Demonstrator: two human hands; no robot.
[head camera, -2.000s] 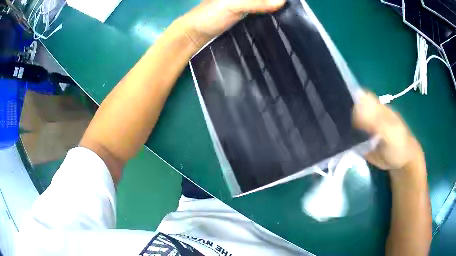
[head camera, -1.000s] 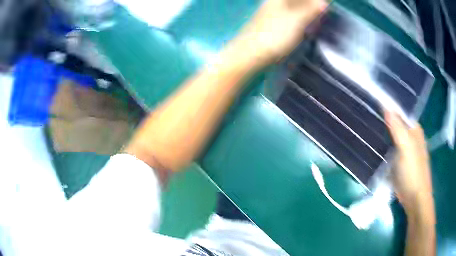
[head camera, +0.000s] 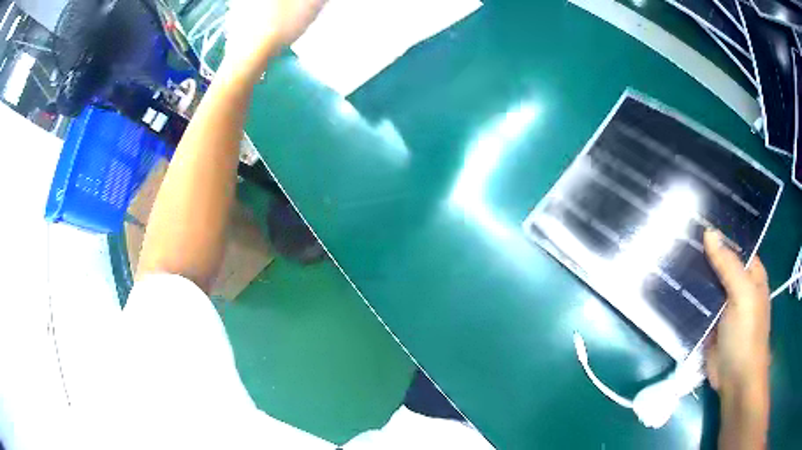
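A black solar panel (head camera: 607, 193) with thin silvery lines and strong glare lies at the right of the green table. My right hand (head camera: 739, 303) grips its near right edge, thumb on top. A white panel cable (head camera: 655, 402) hangs bundled below the panel's near corner, its free end curving left. My left hand (head camera: 286, 16) is at the top edge, partly cut off, beside a flat white foam sheet (head camera: 378, 39); I cannot tell whether it touches or holds the sheet.
Several loose panels (head camera: 769, 79) are heaped at the upper right, behind the table's pale strip (head camera: 677, 53). At left are a blue basket (head camera: 105, 171), a black fan (head camera: 101, 39), loose white cords (head camera: 207, 35) and brown cardboard (head camera: 246, 264) below the table edge.
My left hand has let go of the panel and moved left to the foam sheet's side. The panel has moved right and turned, still in my right hand. The view has shifted.
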